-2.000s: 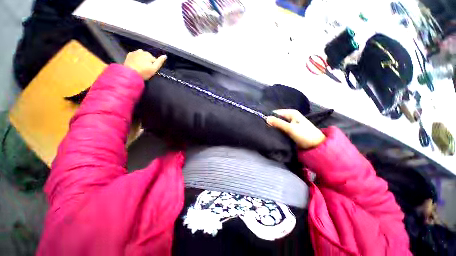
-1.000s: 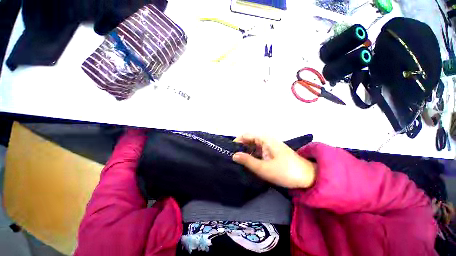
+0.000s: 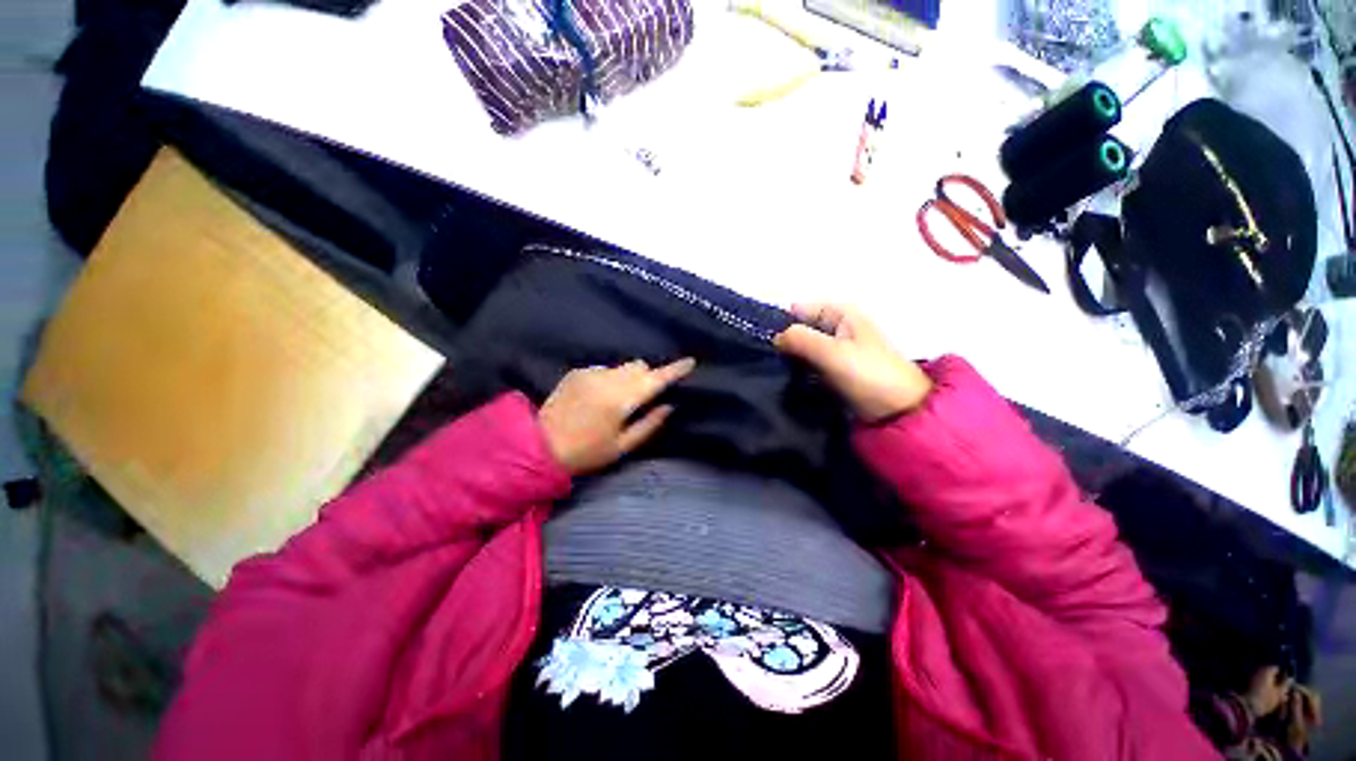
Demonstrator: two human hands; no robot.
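The black garment piece (image 3: 625, 327) lies across my lap against the table edge. A thin silvery chain trim (image 3: 654, 278) runs along its upper edge. My right hand (image 3: 860, 360) pinches the garment at the right end of the trim, thumb on top. My left hand (image 3: 607, 413) rests on the lower part of the cloth, index finger stretched to the right and thumb apart, holding nothing that I can see. No needle or thread can be made out.
The white table (image 3: 744, 193) holds a striped pouch (image 3: 573, 60), yellow-handled pliers (image 3: 811, 52), small snips (image 3: 870, 141), red-handled scissors (image 3: 974, 231), black thread cones (image 3: 1063, 156) and a black handbag (image 3: 1227, 208). A yellow-brown board (image 3: 223, 372) is at the left.
My left hand, hidden behind the cloth a second ago, now lies on the garment's front. My right hand still holds the trimmed edge. The view has turned, so the table edge slants more.
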